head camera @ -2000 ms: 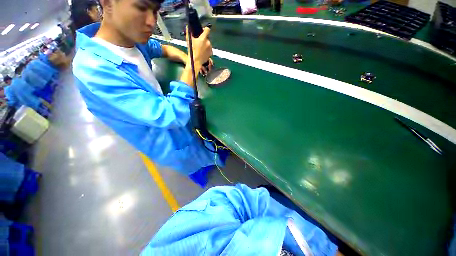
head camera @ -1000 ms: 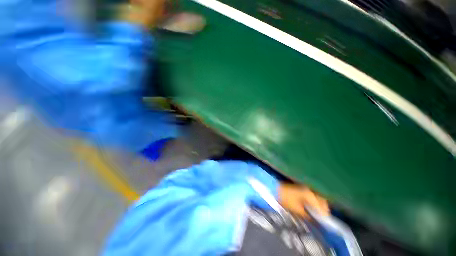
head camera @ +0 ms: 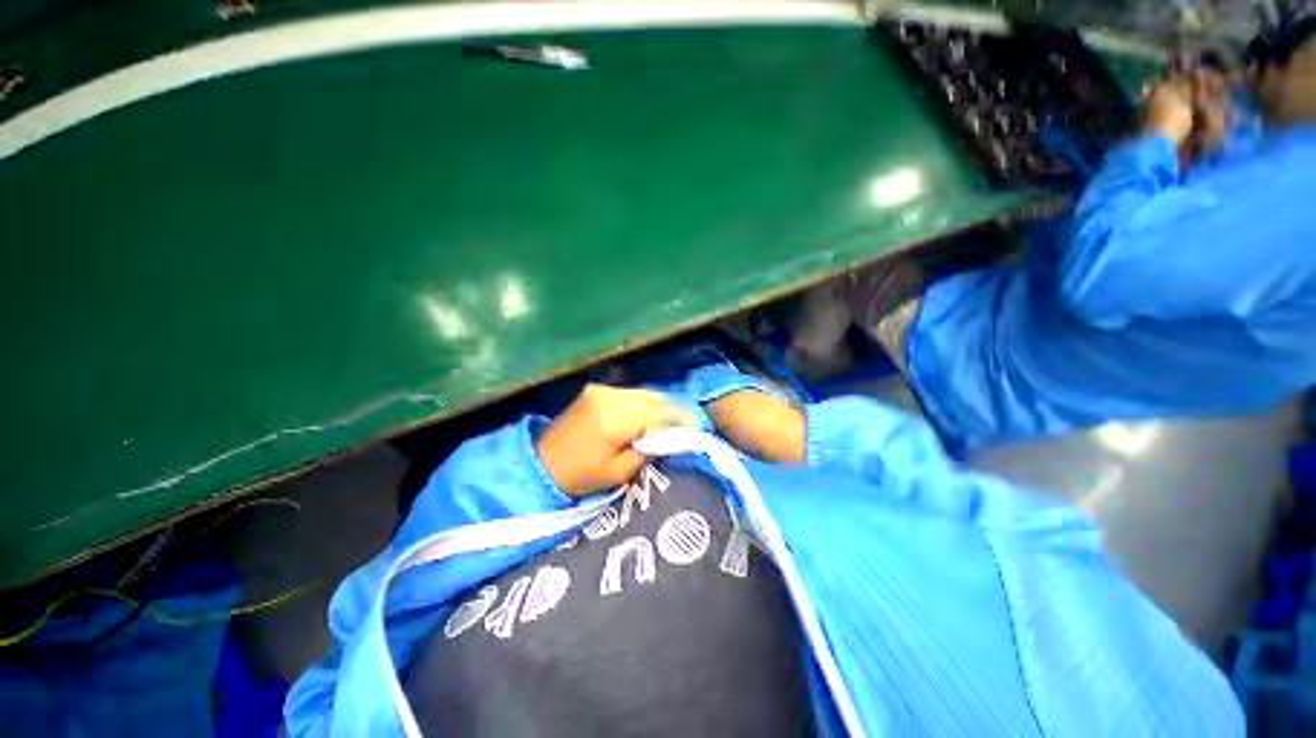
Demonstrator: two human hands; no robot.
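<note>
My left hand point(head camera: 599, 440) is closed on the pale front edge of my light blue smock point(head camera: 895, 562), in front of my dark lettered shirt point(head camera: 577, 649). My right hand point(head camera: 761, 423) is just to its right. Its wrist shows between the smock cuff and a blue band or cloth; its fingers are hidden, so its grip cannot be told. A slim dark tool with a silver end point(head camera: 541, 56) lies alone on the green worktop point(head camera: 289, 274), near the white strip, away from both hands.
The white edge strip point(head camera: 318, 36) runs along the top. A black tray filled with parts point(head camera: 996, 94) is at upper right, beside a seated person in a blue smock point(head camera: 1198, 274). Yellow-green wires point(head camera: 130, 603) hang below the worktop edge at lower left.
The view has swung right and down from the left neighbour to my lap and the right neighbour. Both my hands are now at my smock front; the tool still lies on the worktop.
</note>
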